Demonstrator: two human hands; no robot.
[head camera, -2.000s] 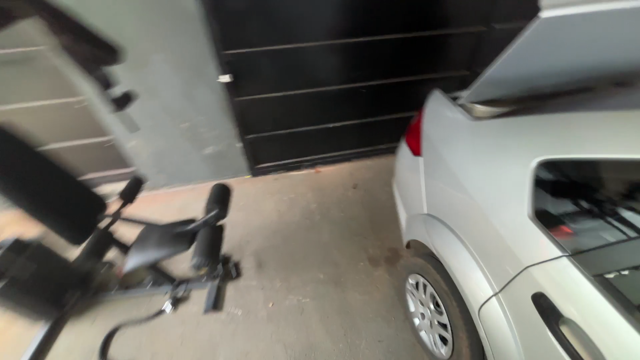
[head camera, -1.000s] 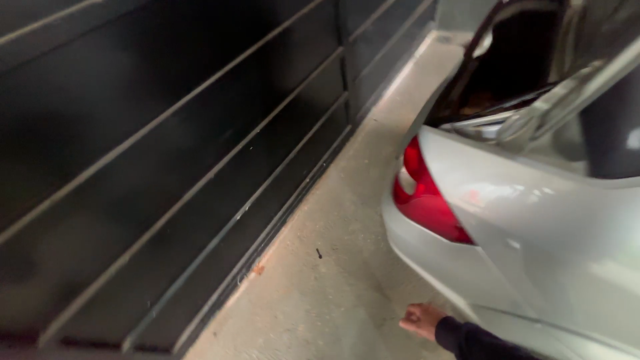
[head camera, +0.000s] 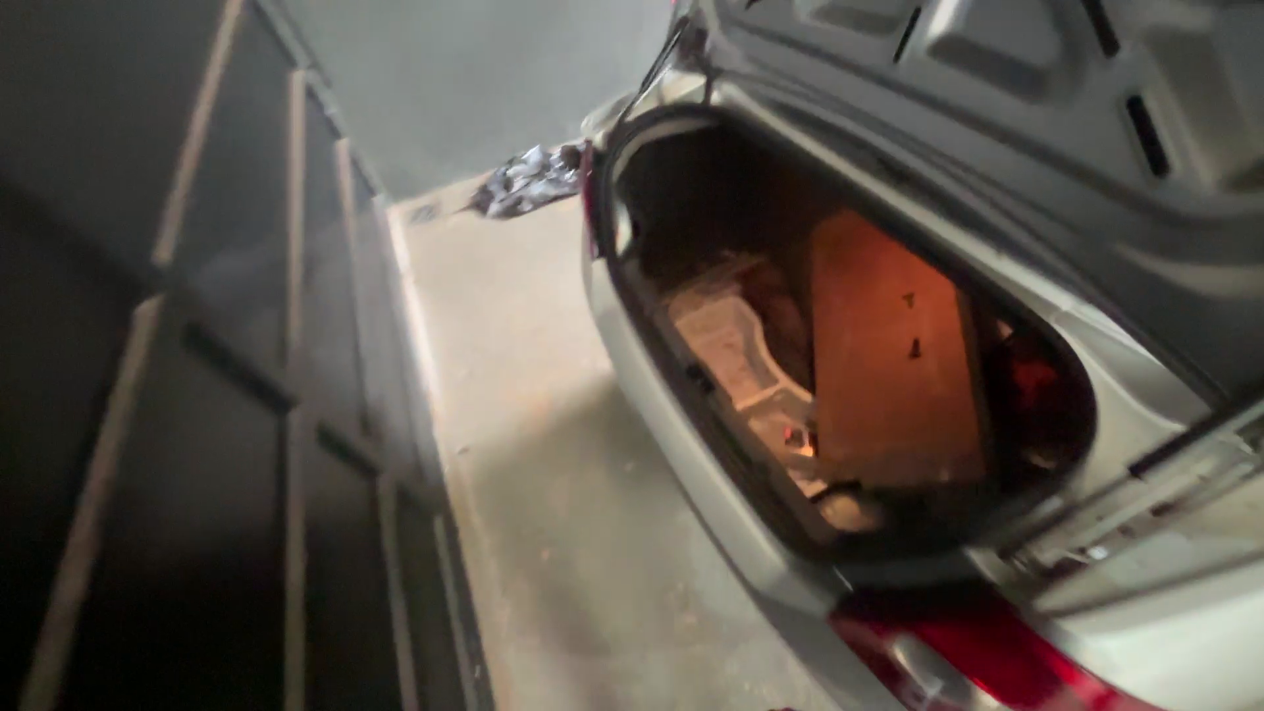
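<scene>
Neither of my hands shows clearly in the head view. The trunk of a silver car stands open, its raised lid (head camera: 987, 128) at the upper right. Within the trunk, a flat orange-brown panel (head camera: 894, 365) with small dark marks lies at an angle. Beside it, toward the rear edge, is a pale tray-like container (head camera: 731, 341), with a small red and black item (head camera: 798, 436) near its lower end. A pale rounded thing (head camera: 849, 511) sits at the trunk's near corner. The red tail light (head camera: 973, 647) is at the bottom right.
A dark metal gate with pale horizontal bars (head camera: 294, 227) runs along the left. Concrete floor (head camera: 553, 494) lies between the gate and the bumper (head camera: 671, 444). A crumpled dark, shiny plastic bag (head camera: 528, 183) rests by the far wall (head camera: 474, 79).
The view has moved around to the car's rear, and the open trunk's inside now shows. A hand at the lower edge one second ago is no longer visible.
</scene>
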